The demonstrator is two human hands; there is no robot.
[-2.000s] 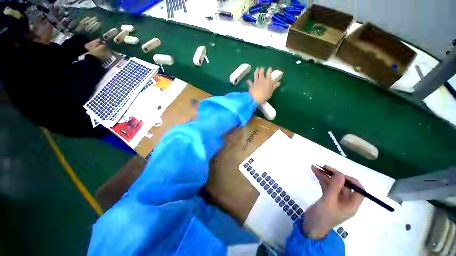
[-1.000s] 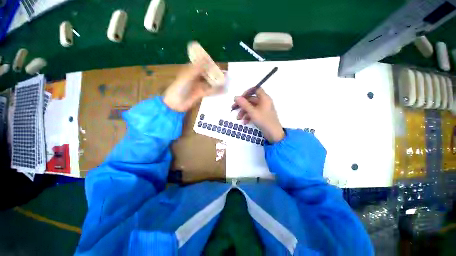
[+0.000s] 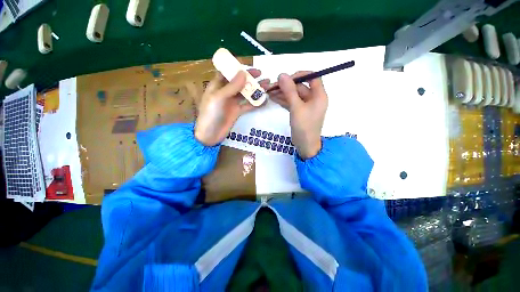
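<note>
My left hand [image 3: 219, 108] holds a cream-white housing [image 3: 229, 64], tilted, above the work surface. A small dark label [image 3: 258, 94] lies at the housing's lower right end. My right hand [image 3: 305, 108] grips a slim black pen-like tool [image 3: 333, 69], its tip close to the label; whether it touches is too small to tell. Below the hands, the label sheet [image 3: 268, 149] with rows of small dark labels lies on white paper [image 3: 365, 114], partly hidden by my hands.
More housings [image 3: 279, 29] and a white liner strip [image 3: 255, 43] lie on the green belt [image 3: 199, 28]. A grey metal arm [image 3: 433, 31] juts in at upper right. Housings in a clear tray [image 3: 482, 84] stand right; spare label sheets [image 3: 20, 145] lie left on cardboard [image 3: 137, 125].
The housing was picked from the belt and brought in front of me. Both hands have come together, the tool's tip now at its end. A dark label now shows on the housing.
</note>
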